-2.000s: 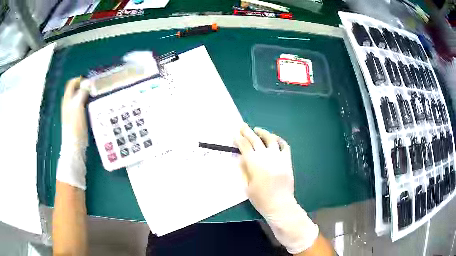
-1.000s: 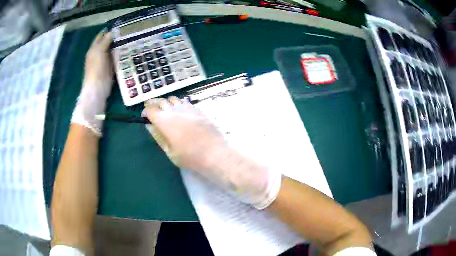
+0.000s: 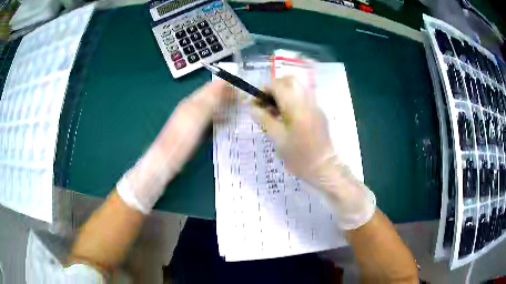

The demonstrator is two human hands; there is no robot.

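The printed form (image 3: pixel 249 216) lies in front of me, its top partly hidden by my hands and a blurred clear box with a red-bordered label (image 3: pixel 293 59). My gloved right hand (image 3: pixel 302 125) is over the form, holding a black pen (image 3: pixel 238 83) that points up and left. Its fingers overlap the label; whether they grip the box is unclear. My gloved left hand (image 3: pixel 191 119) is blurred, its fingers at the form's upper left edge; its grip cannot be told. The calculator (image 3: pixel 201 40) lies beyond it.
White pocketed trays (image 3: pixel 36 111) stand at the left. Trays of dark moulded parts (image 3: pixel 469 133) stand at the right edge. An orange-black screwdriver (image 3: pixel 269 6) lies at the back of the green-matted bench (image 3: pixel 399 116).
My left hand has left the calculator and moved right to the form. My right hand has moved right with the pen. The clear box has moved left, and the form sits straighter.
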